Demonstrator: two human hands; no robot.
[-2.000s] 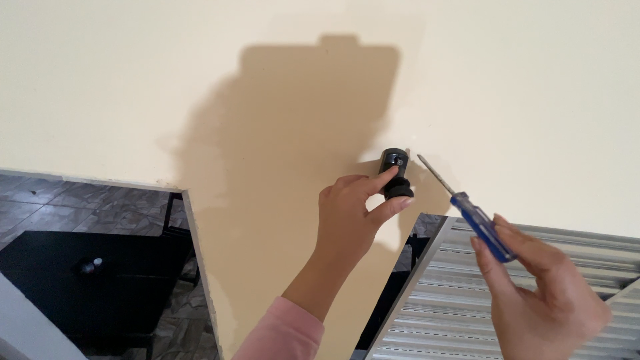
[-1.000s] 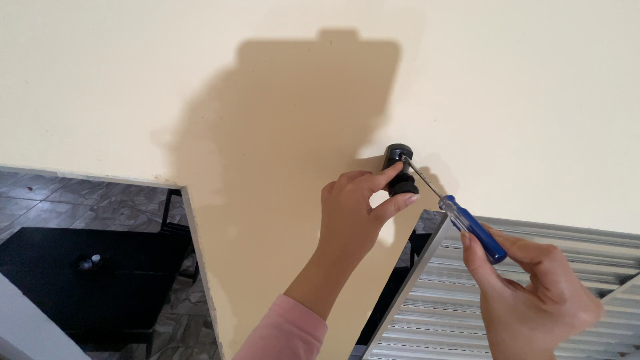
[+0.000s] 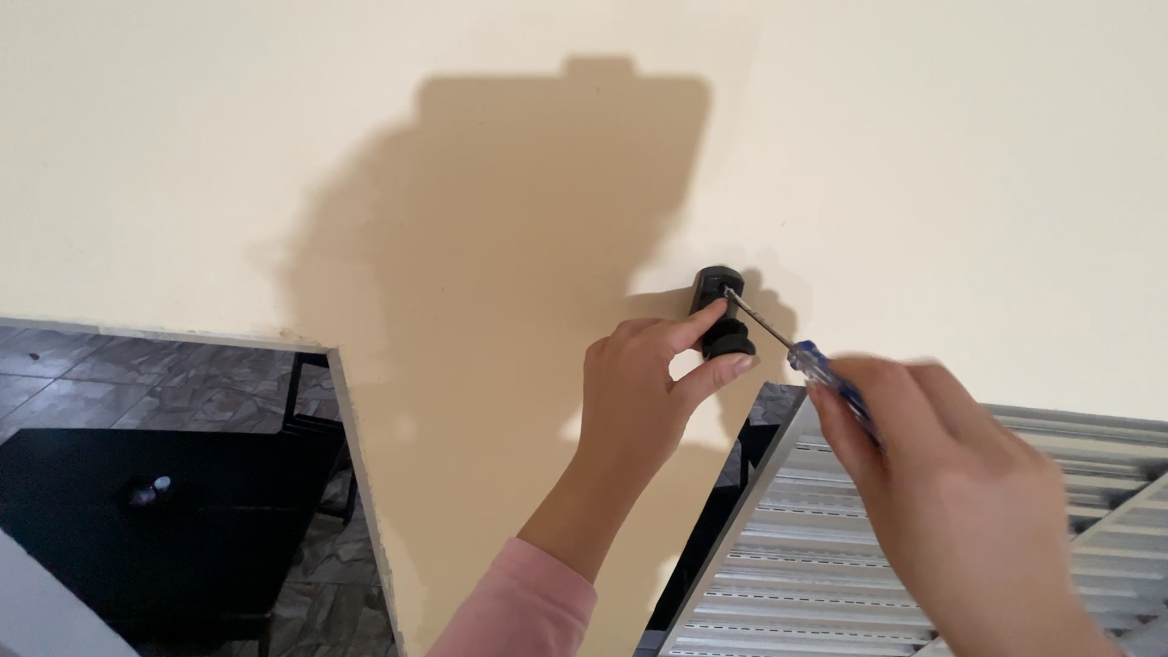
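A small black plastic bracket [image 3: 716, 282] with a round black knob or cup [image 3: 729, 342] at its lower end sits against the cream wall. My left hand [image 3: 643, 383] holds it, index finger on its front and thumb at the lower round part. In my right hand [image 3: 940, 465] is a screwdriver with a clear and blue handle [image 3: 818, 361]. Its metal shaft points up and left, and the tip meets the front of the bracket just above my left index finger. The screw head there is too small to tell clearly.
Cream wall [image 3: 958, 182] spans the view, with a large shadow across it. At the lower left an opening shows a black table [image 3: 164, 547] with small objects on it, a chair [image 3: 315, 392] and a tiled floor. A ribbed metal shutter or gate [image 3: 803, 538] stands at the lower right.
The screwdriver, held off to the right of the bracket two seconds ago, has moved left until its tip meets the bracket. My left hand has stayed at the bracket.
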